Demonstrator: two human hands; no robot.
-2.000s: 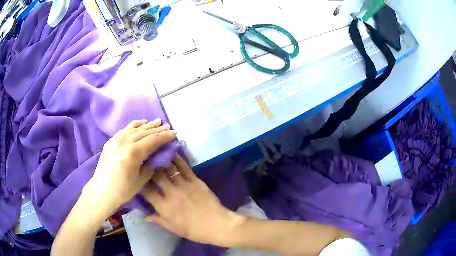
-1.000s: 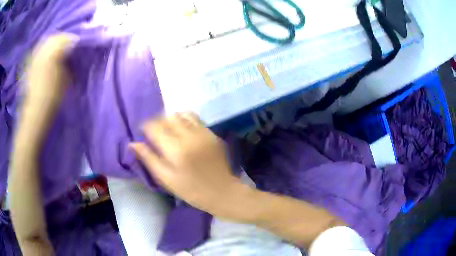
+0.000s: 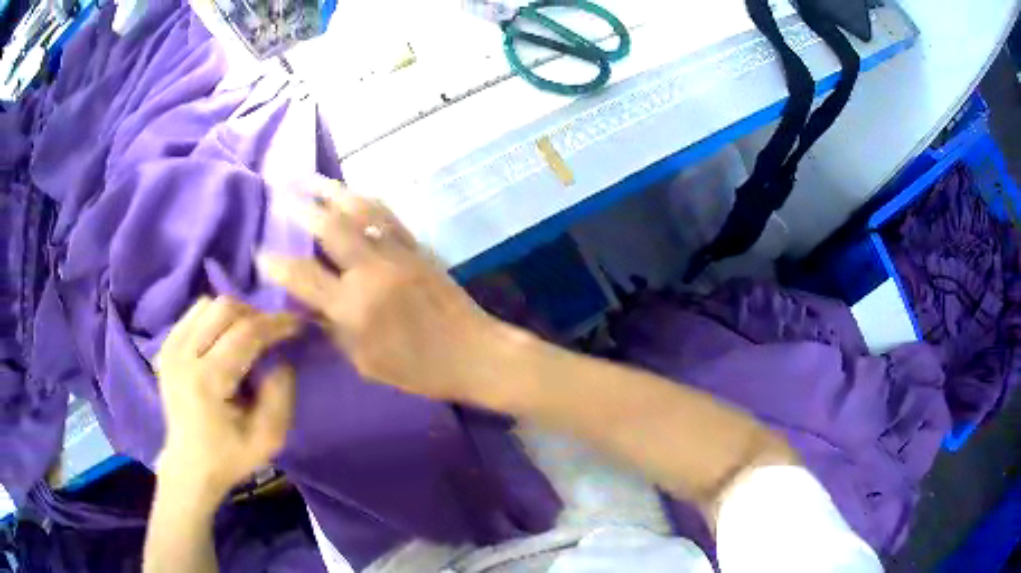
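A purple garment piece lies in folds over the left part of the white sewing table and drapes over the front edge onto my lap. My left hand is at the lower left on the cloth, fingers curled, with cloth at its fingertips. My right hand is just right of and above it, slightly blurred, its fingers spread over the cloth near the table's front edge. Whether its fingers pinch the cloth cannot be told. The presser foot area of the machine shows at the top, cut off by the frame.
Green-handled scissors lie on the machine bed. A tan tape scrap is on the ruler strip. A black strap hangs off the table's right end. A purple heap is beside my lap. A blue crate holds purple pieces.
My left hand moved away up-left, then came back down beside my right hand. More purple cloth now hangs over my lap. The view has shifted slightly.
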